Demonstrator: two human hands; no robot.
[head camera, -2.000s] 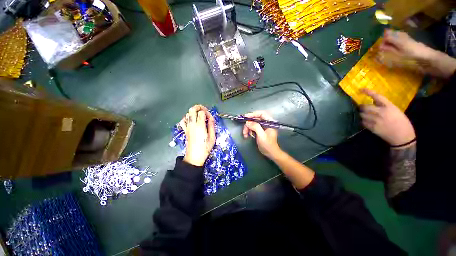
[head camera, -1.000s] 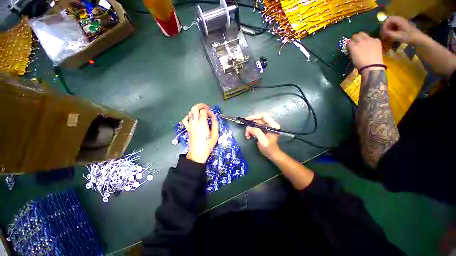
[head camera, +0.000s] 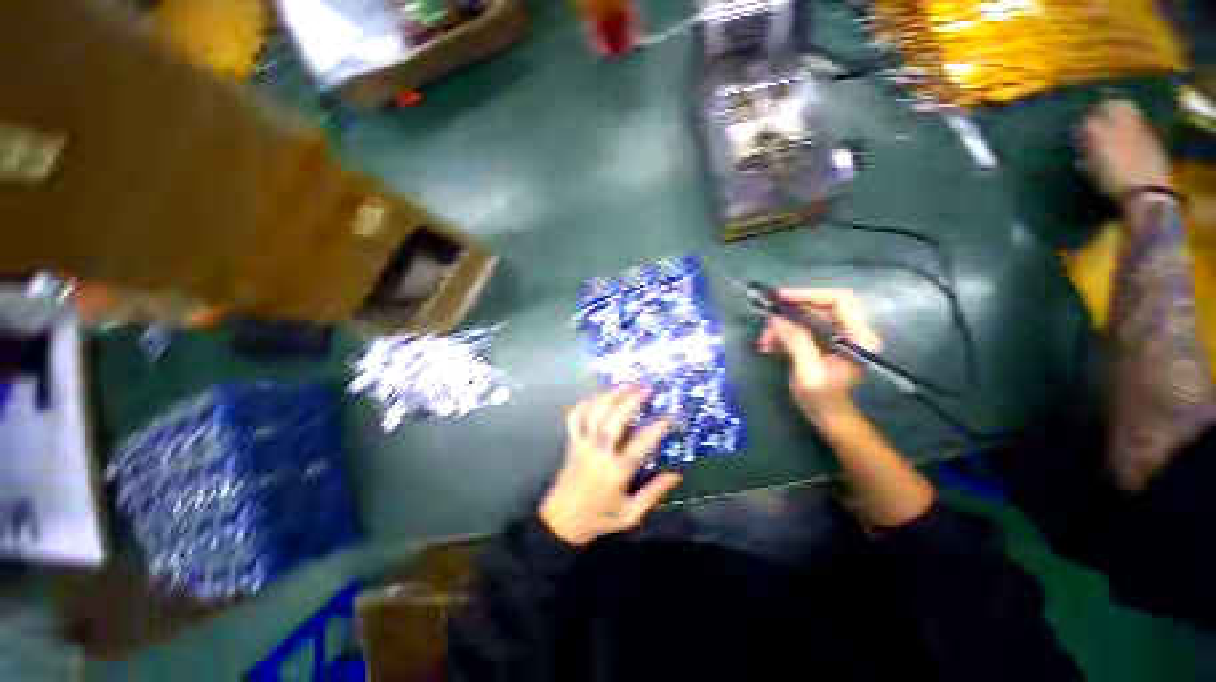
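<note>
The blue PCB panel (head camera: 663, 349) lies on the green bench in front of me, crowded with silvery parts. My left hand (head camera: 608, 466) is at the panel's lower left edge with its fingers apart; I see nothing held in it. My right hand (head camera: 822, 349) holds the black soldering iron (head camera: 854, 349) to the right of the panel, its tip pointing up and left, off the board. The white pile of wired components (head camera: 427, 377) lies left of the panel. The picture is blurred.
The soldering station (head camera: 770, 147) stands behind the panel, its black cable looping at right. A cardboard box (head camera: 254, 200) lies at left above stacked blue panels (head camera: 234, 486). A parts carton (head camera: 440, 53) is at the back. A neighbour's tattooed arm (head camera: 1158, 320) and yellow panels (head camera: 1040, 47) are at right.
The view has swung left, so things sit further right. My left hand has moved from the panel's top to its lower edge and opened. The iron has drawn away from the panel.
</note>
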